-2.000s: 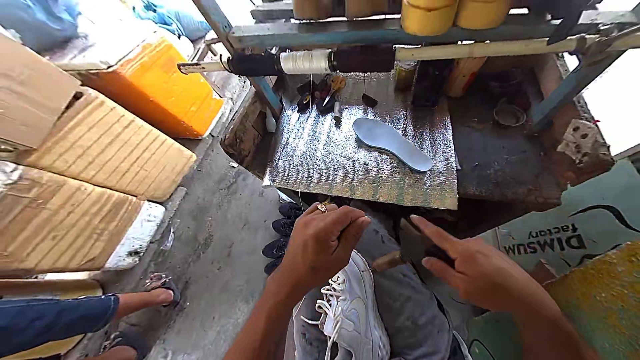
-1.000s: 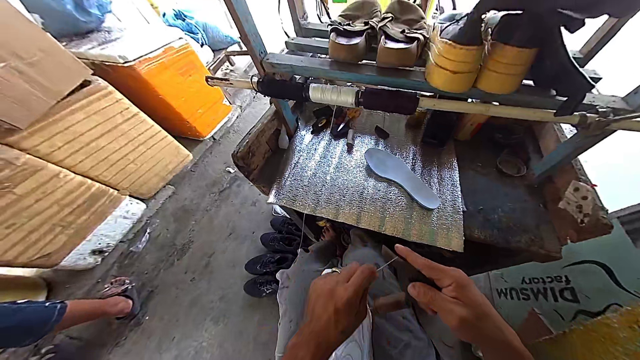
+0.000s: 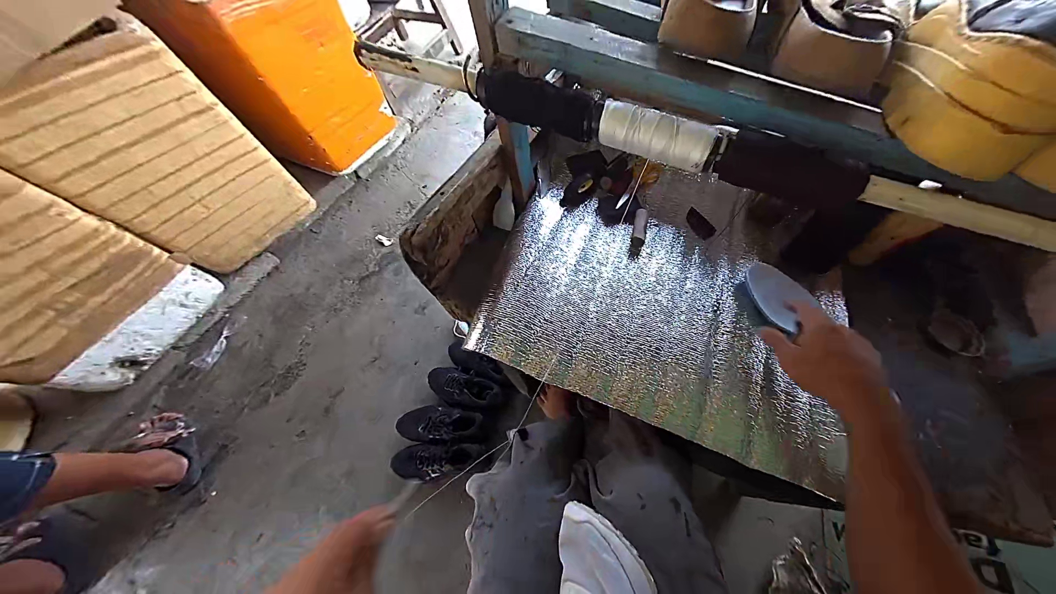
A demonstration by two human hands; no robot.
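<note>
My right hand (image 3: pixel 825 355) reaches over the foil-covered board, its fingers at the near end of a pale grey shoe insole (image 3: pixel 775 295); whether they grip it is hard to tell. Low on the left, my left hand (image 3: pixel 355 536) is blurred and partly out of frame, beside a thin thread (image 3: pixel 470 472) that runs up to the board's front edge. A white shoe (image 3: pixel 601 551) rests on my lap between the grey trouser legs. A white thread spool (image 3: pixel 657 134) sits on a pole between dark spools. Small dark items and a small cylinder (image 3: pixel 639 227) lie on the foil sheet (image 3: pixel 610 289).
Several black shoes (image 3: pixel 437 425) stand on the ground left of my legs. Cardboard-covered boxes (image 3: pixel 140 132) and an orange box (image 3: pixel 289 74) are at the left. Another person's sandalled foot (image 3: pixel 173 454) is lower left. Yellow wedge shoes (image 3: pixel 973 91) stand on the upper rack.
My right hand has moved from near my lap up to the insole. My left hand has moved left, away from the shoe on my lap. The view has shifted closer to the board.
</note>
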